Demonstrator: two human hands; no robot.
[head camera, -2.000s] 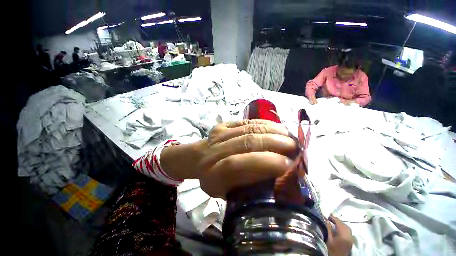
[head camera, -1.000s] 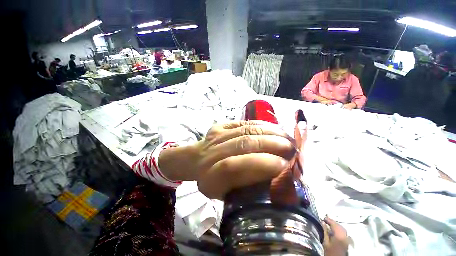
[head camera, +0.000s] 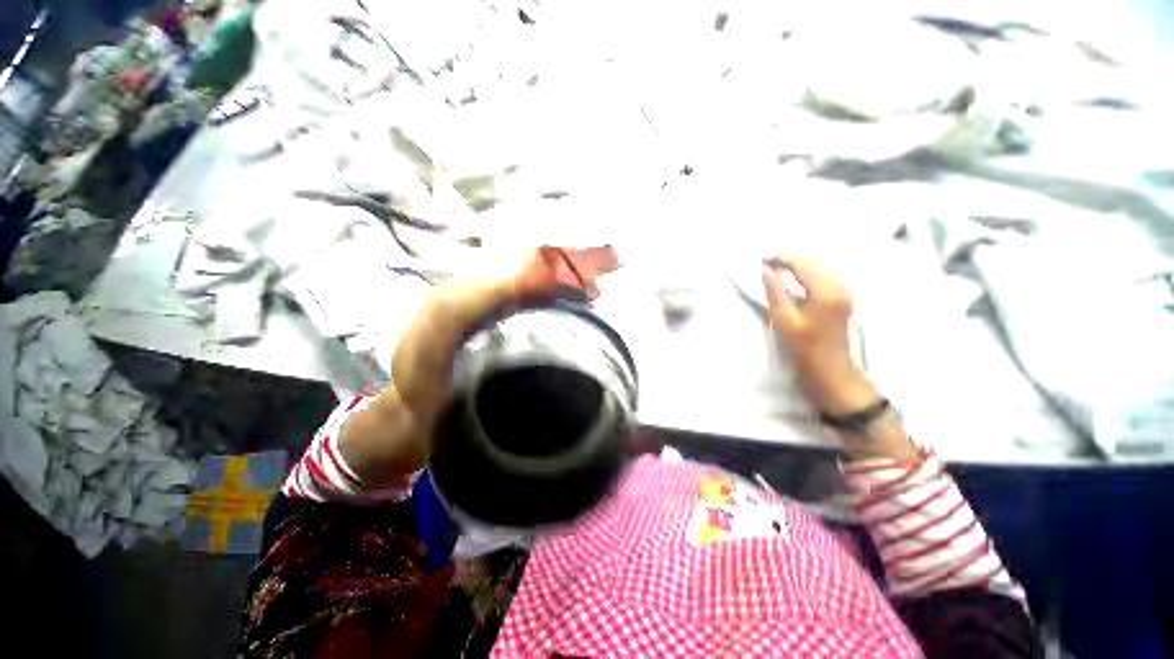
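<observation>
The flask is close to the camera, with its steel rim and dark round mouth towards me. It is blurred. My left hand is shut on its far side, partly hidden behind it, with a reddish strap at the fingers. My right hand is over the white table, right of the flask and apart from it. Its fingers are curled, and blur and glare hide whether they hold anything. A small pale object shows between the hands; I cannot tell what it is.
Pale garments lie across the overexposed white worktable. A heap of pale cloth is at the left, beside a grey stool with a yellow tape cross. A pink gingham apron is below the table edge.
The view has tipped down. The flask now shows its mouth instead of lying lengthwise ahead. My right hand, earlier beside the flask's near end, is now apart from it. The seated person is out of view.
</observation>
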